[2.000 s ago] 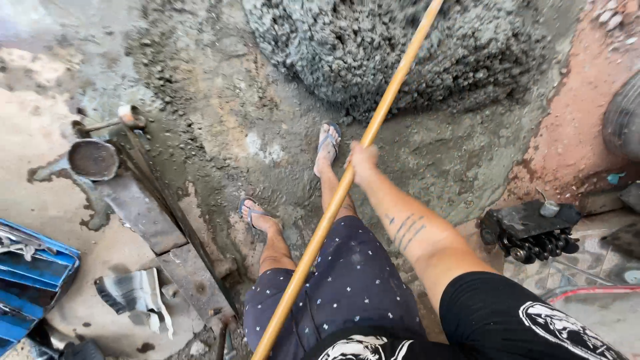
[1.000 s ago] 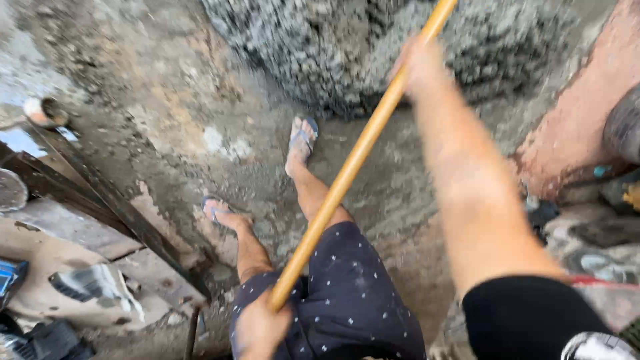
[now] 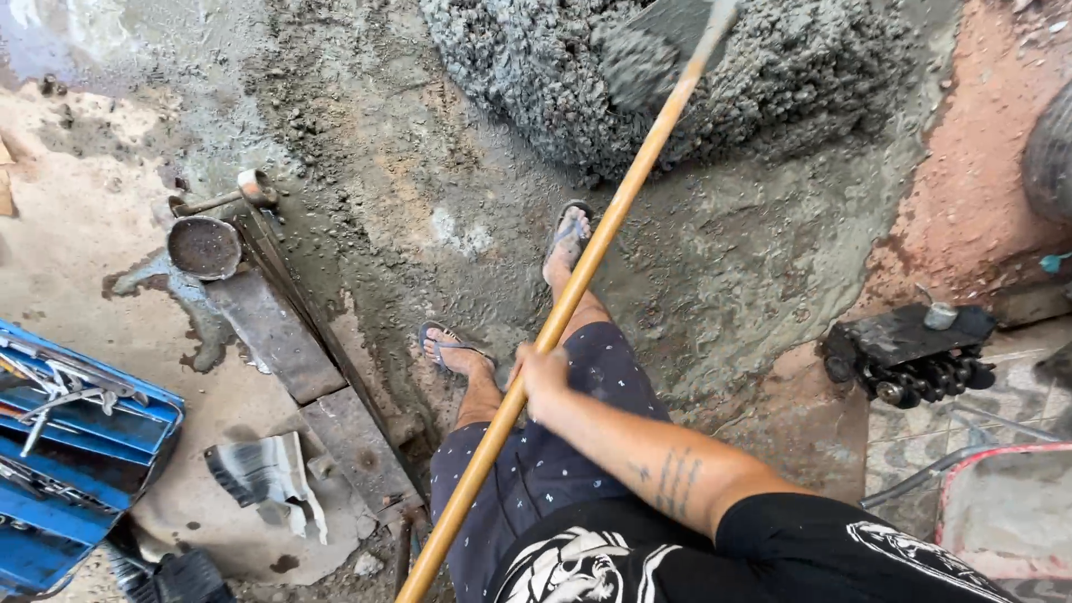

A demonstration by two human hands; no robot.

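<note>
My right hand (image 3: 540,377) is closed around the middle of a long wooden handle (image 3: 586,264), in front of my shorts. The handle runs from the bottom edge up to a metal blade (image 3: 682,33), smeared grey and sunk in a heap of wet concrete (image 3: 536,92) at the top. The blade looks like a shovel's or a hoe's; its full shape is hidden. A lump of wet mix lies against it. My left hand is out of view.
My sandalled feet stand on the wet, cement-smeared floor (image 3: 737,251). To the left are metal beams (image 3: 276,335), a round pan (image 3: 203,248) and a blue metal toolbox (image 3: 92,519). At the right sit a crankshaft-like part (image 3: 930,377) and a wheelbarrow tray (image 3: 1009,502).
My right hand, high on the handle a second ago, is now lower, near my shorts. My left hand, then low on the handle, has gone out of view. The blade has come into view.
</note>
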